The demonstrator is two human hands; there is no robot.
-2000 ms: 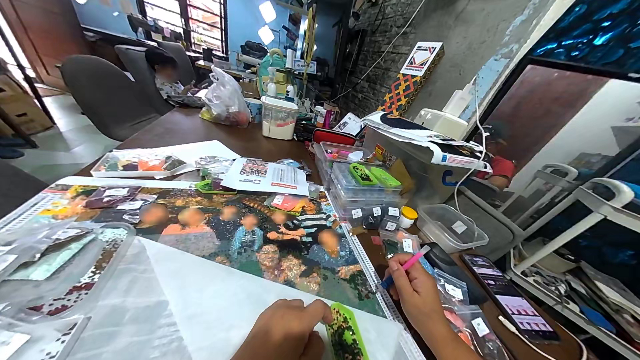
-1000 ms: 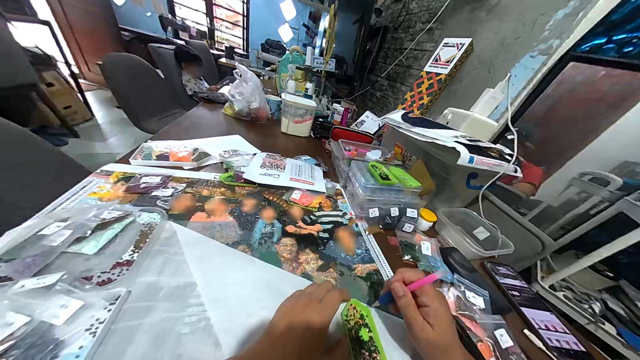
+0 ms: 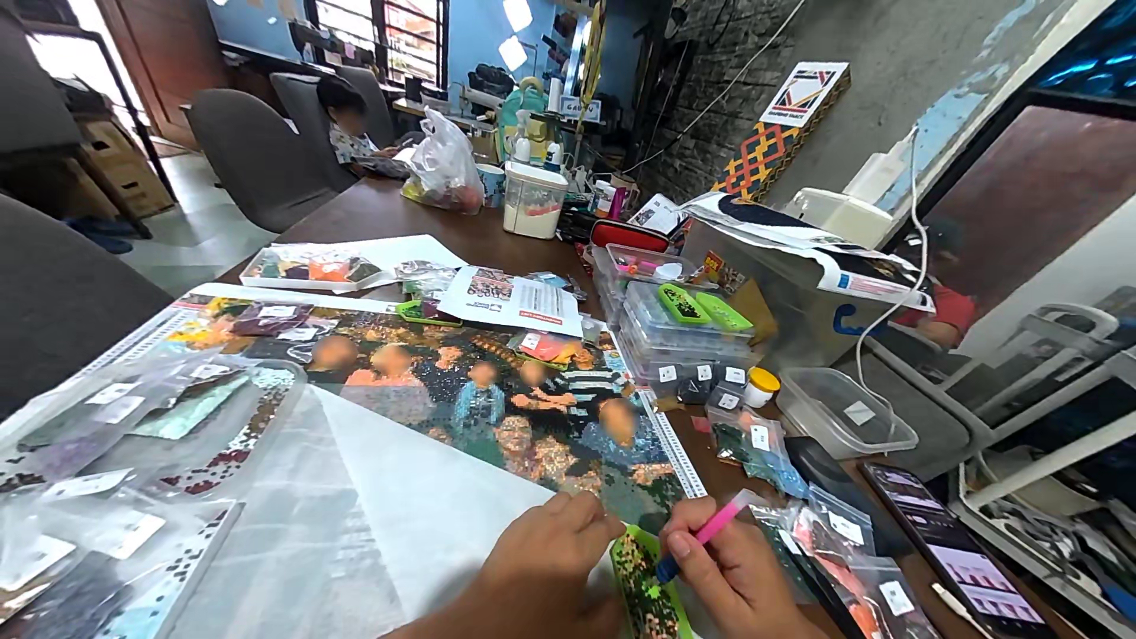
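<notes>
My right hand (image 3: 732, 564) grips a pink diamond-painting pen (image 3: 721, 524) with a blue end, its lower end over a green tray (image 3: 646, 581) of mixed small beads. My left hand (image 3: 555, 555) rests on the canvas at the tray's left edge, fingers bent; whether it grips the tray is hard to tell. Beyond both hands lies a diamond-painting canvas (image 3: 479, 399) showing a group of people. White cover paper (image 3: 426, 497) is folded over its near part.
Clear trays and bead bags (image 3: 204, 417) cover the left side. At right are more bead bags (image 3: 754, 444), an empty plastic container (image 3: 843, 413), a phone (image 3: 950, 550) and stacked boxes (image 3: 683, 337). A person (image 3: 355, 133) sits at the table's far end.
The pen's blue end has come over the green tray; two seconds ago it was to the tray's right. My left hand stays beside the tray. The view has shifted somewhat.
</notes>
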